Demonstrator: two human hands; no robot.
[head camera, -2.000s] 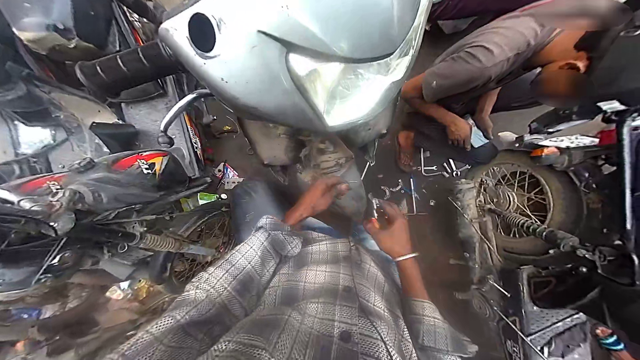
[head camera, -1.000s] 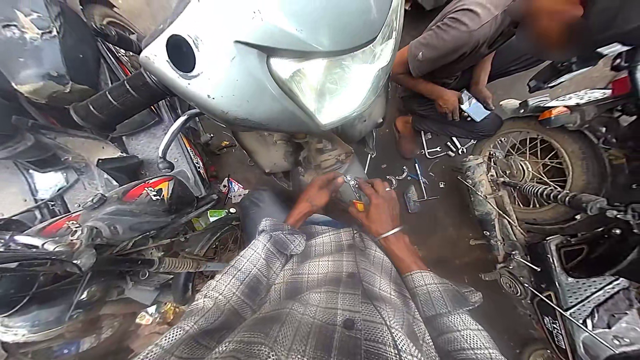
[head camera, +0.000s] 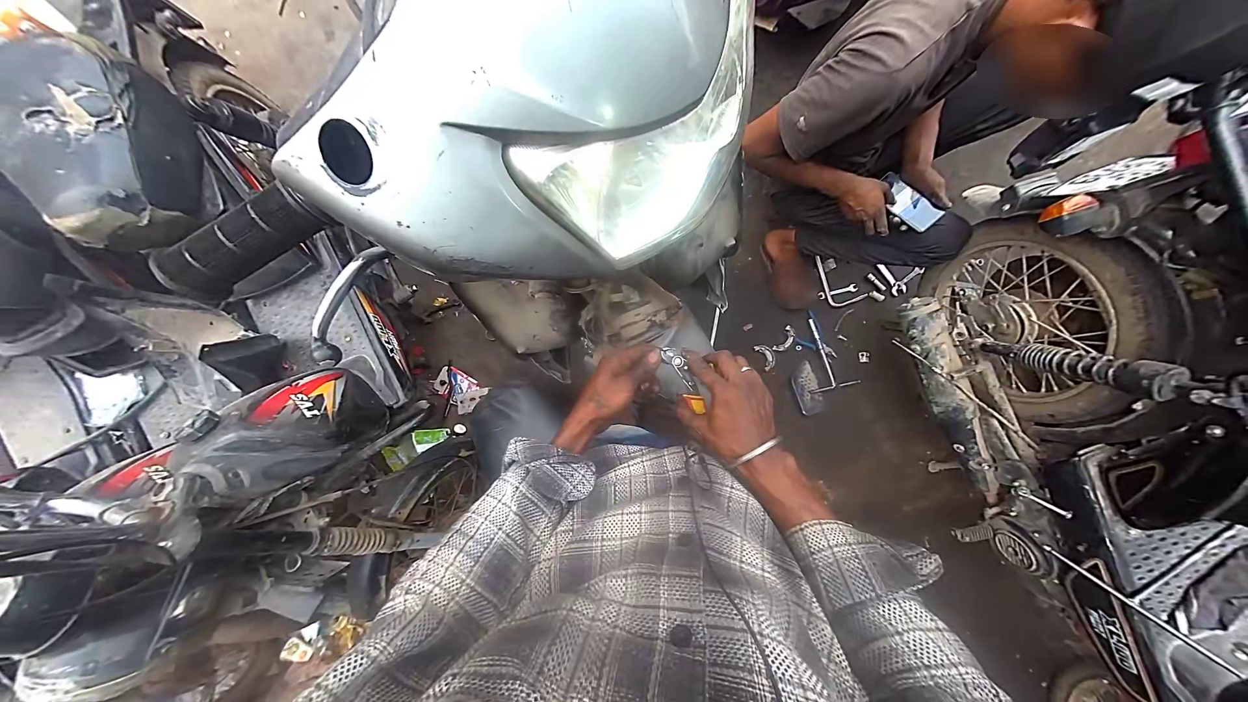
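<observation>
Below the headlight (head camera: 624, 190) of a silver scooter, my two hands meet at a small metal part (head camera: 676, 363), too small to identify exactly. My left hand (head camera: 616, 385) grips its left side with thumb and fingers. On the other side, my right hand (head camera: 729, 402), with a metal bangle at the wrist, holds the part and a small yellow-orange object (head camera: 693, 403) under its fingers. The scooter's dirty front fender area (head camera: 634, 312) lies just beyond my hands. Part of the held item is hidden by my fingers.
Wrenches (head camera: 838, 292), a blue-handled tool (head camera: 821, 336), curved metal pieces (head camera: 767, 353) and a pedal-like part (head camera: 807, 388) lie on the ground at right. A crouching person holds a phone (head camera: 915, 203). Motorcycles stand left; a spoked wheel (head camera: 1048, 312) and shock absorber (head camera: 1082, 366) are at right.
My hands were apart two seconds ago and have come together around the small metal part. The yellow-orange object shows under my right hand since one second ago. The other person's phone has come into clearer view.
</observation>
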